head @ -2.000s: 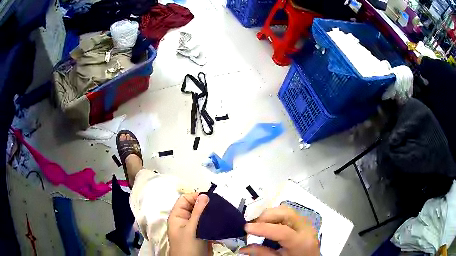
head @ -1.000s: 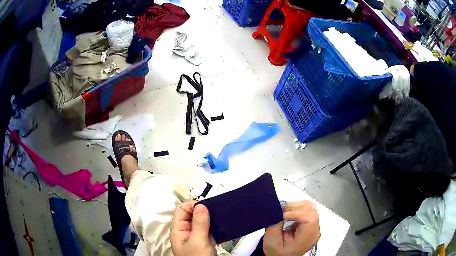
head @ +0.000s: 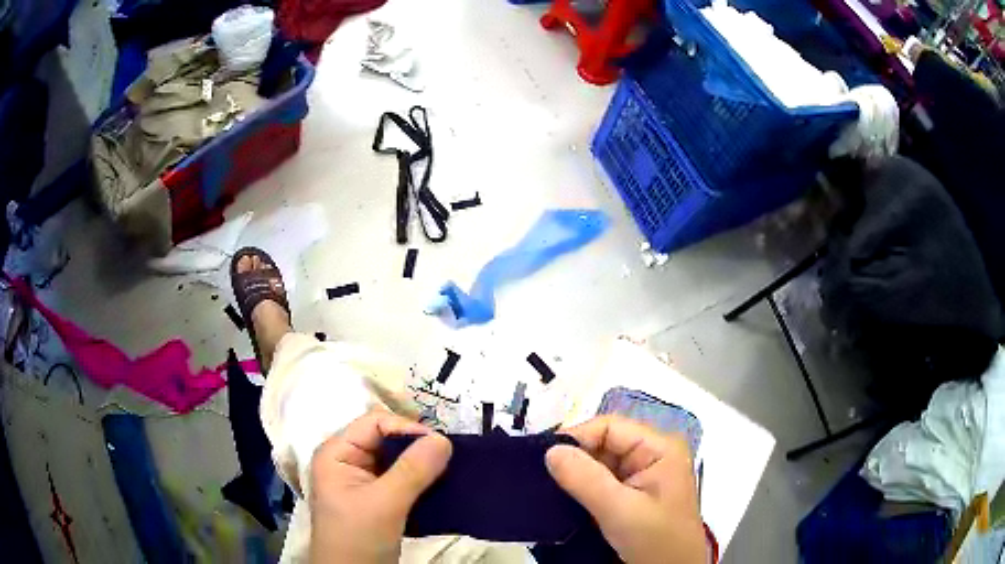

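A dark navy pocket flap (head: 496, 490) is stretched flat between my two hands above my lap. My left hand (head: 375, 485) pinches its left end, thumb on top. My right hand (head: 634, 479) pinches its right end, thumb on top. A grey-blue stack of unturned flaps (head: 658, 410) lies on the white work board (head: 741, 449), partly hidden behind my right hand.
The tiled floor holds black fabric scraps (head: 343, 291), a black strap loop (head: 413, 182), a blue cloth strip (head: 529, 256) and a pink one (head: 165, 372). A blue crate (head: 661, 165) stands right, a bin of khaki garments (head: 237, 165) left. A black metal stand (head: 810, 380) is at right.
The flap was gathered at one corner, then stretched at a slant; now it is level and lower, gripped at both ends. The view has tilted down, and the grey-blue stack shows again.
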